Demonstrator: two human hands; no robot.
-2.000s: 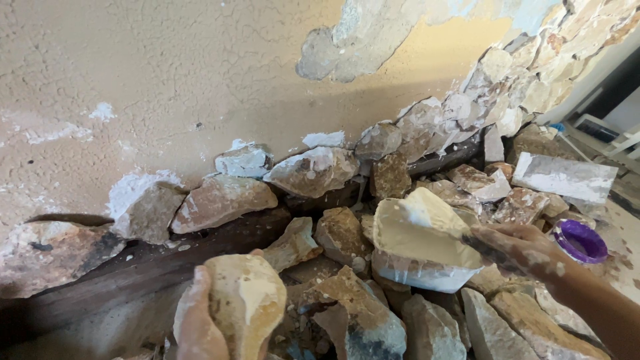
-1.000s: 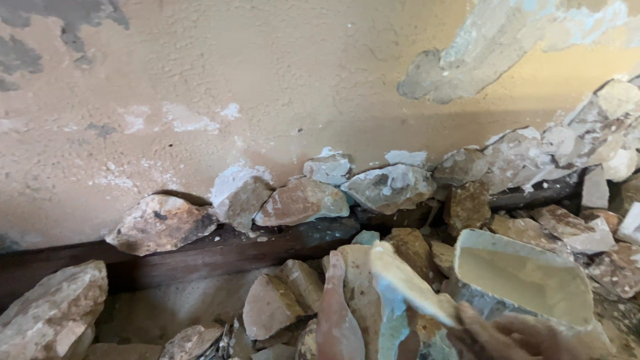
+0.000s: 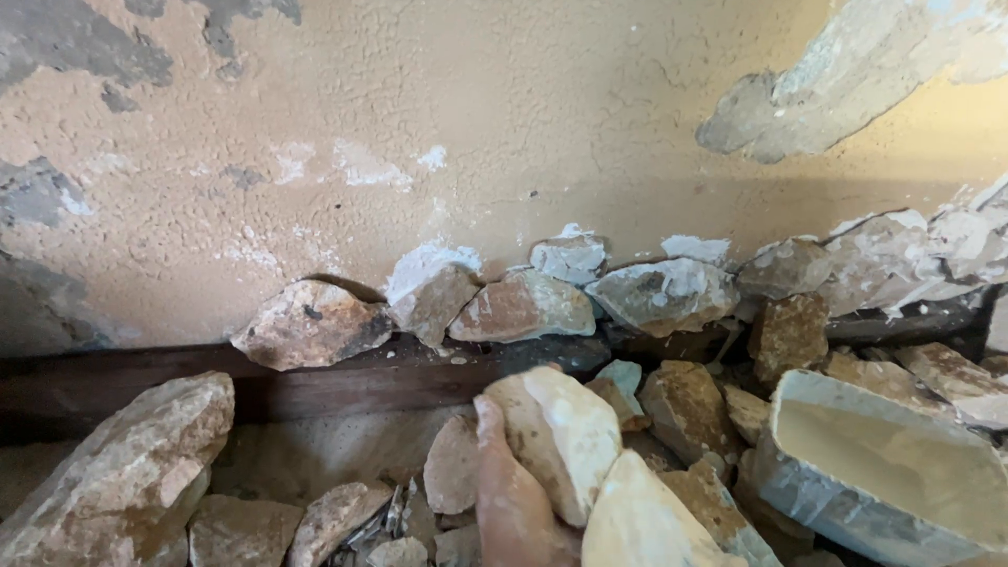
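My left hand (image 3: 512, 492) holds a rough stone (image 3: 555, 441) coated with cream-coloured paste, at the lower middle. Close against the stone's lower right is a pale, paste-covered flat piece (image 3: 654, 520), partly cut off by the bottom edge; what it is cannot be told for sure. My right hand does not show. A rectangular plastic tub (image 3: 819, 492) with pale paste inside and smears down its side stands at the lower right. A row of stones, among them a reddish one (image 3: 524, 307), is set along the wall's base with white paste around some of them.
The textured wall (image 3: 472, 102) has peeled grey patches. A dark brown beam (image 3: 157, 386) runs along its foot. A large stone (image 3: 134, 472) lies at the left, smaller rubble (image 3: 244, 528) beside it, and brown stones (image 3: 685, 409) are heaped next to the tub.
The view has swung left along the wall. The right hand, over the tub two seconds ago and at the bottom edge one second ago, has gone out of sight. The coated stone is again in view.
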